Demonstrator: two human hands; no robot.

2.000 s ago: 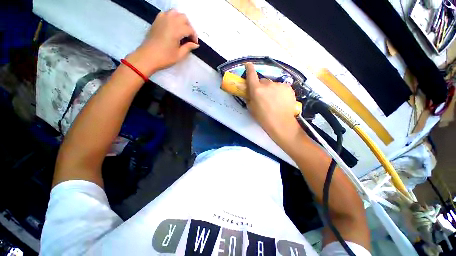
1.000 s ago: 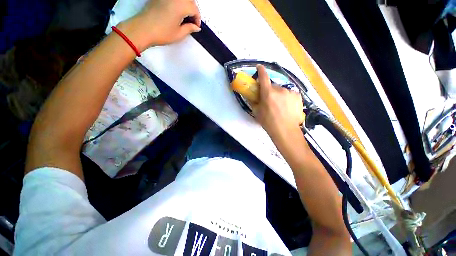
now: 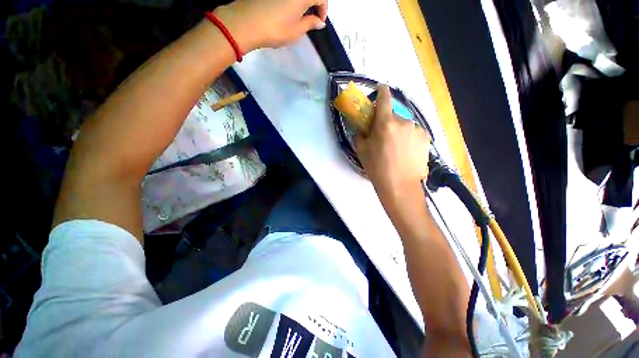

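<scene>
My right hand [image 3: 396, 143] is closed around the yellow handle of the steam iron [image 3: 348, 129], which sits on the narrow black fabric strip [image 3: 331, 47]. The strip runs out from the iron's tip up to my left hand. My left hand [image 3: 280, 21] is at the top edge of the view, partly cut off, its thumb and fingers pinching the strip. The part of the strip under the iron is hidden. A long yellow-orange flat strip [image 3: 436, 77] lies on the white table beyond the iron.
Wide black fabric bands [image 3: 476, 105] lie along the far side of the white table [image 3: 294, 105]. A yellow steam hose [image 3: 515, 262] and a black cable run from the iron towards the lower right. A pale patterned box [image 3: 210, 185] stands below at left. A tray [image 3: 595, 269] is at right.
The view has turned, so the table appears steeper. My left hand has moved towards the top edge of the view. The iron stays on the black strip in my right hand.
</scene>
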